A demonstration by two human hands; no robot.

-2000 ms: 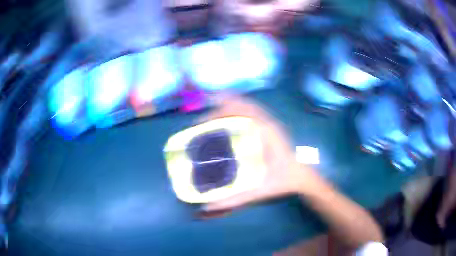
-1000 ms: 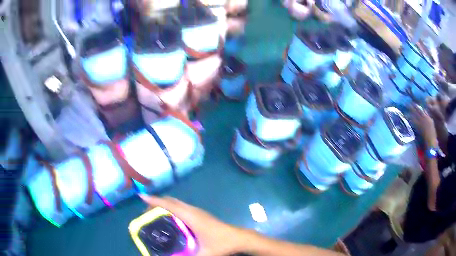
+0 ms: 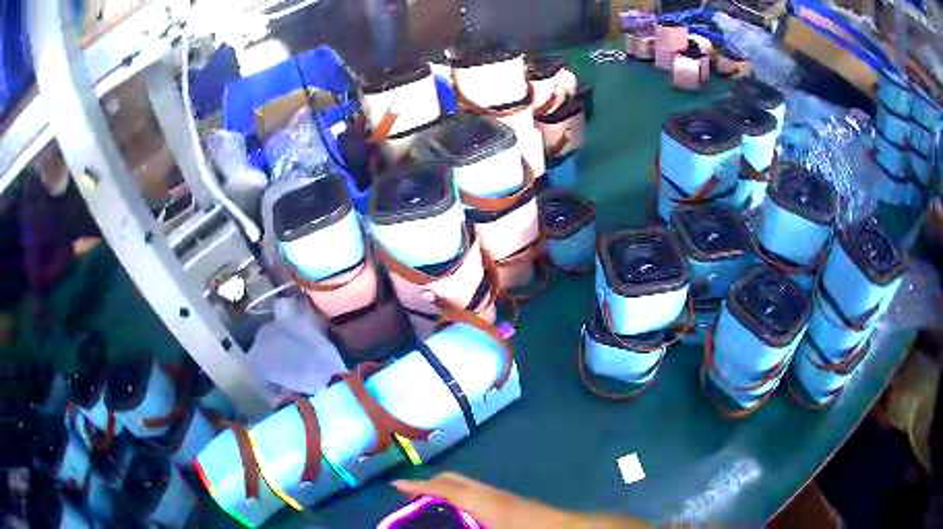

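Note:
My right hand (image 3: 481,503) reaches in from the lower right, cut off by the bottom edge. It is around a Bluetooth speaker (image 3: 429,516) with a glowing pink light ring; only its upper part shows. My left hand is not in view. Beyond my hand, a row of light-blue speakers (image 3: 336,457) lies end to end on the dark green table (image 3: 548,460). Brown straps cross the row, with red, green, yellow and blue glows at its joins and ends. A black band (image 3: 447,384) crosses it near its right end.
Unlit blue speakers (image 3: 639,294) stand stacked at the right. Blue, whitish and pink speakers (image 3: 419,227) are stacked behind the row. A white label (image 3: 631,468) lies on the table. A white metal post (image 3: 134,227) and crumpled plastic bag (image 3: 295,356) are at the left. More speakers (image 3: 150,398) sit lower left.
The picture is sharper, and the view has shifted. The held speaker is now lower in view, mostly cut off, and its visible ring is pink instead of mainly yellow. The coworker at right is out of view.

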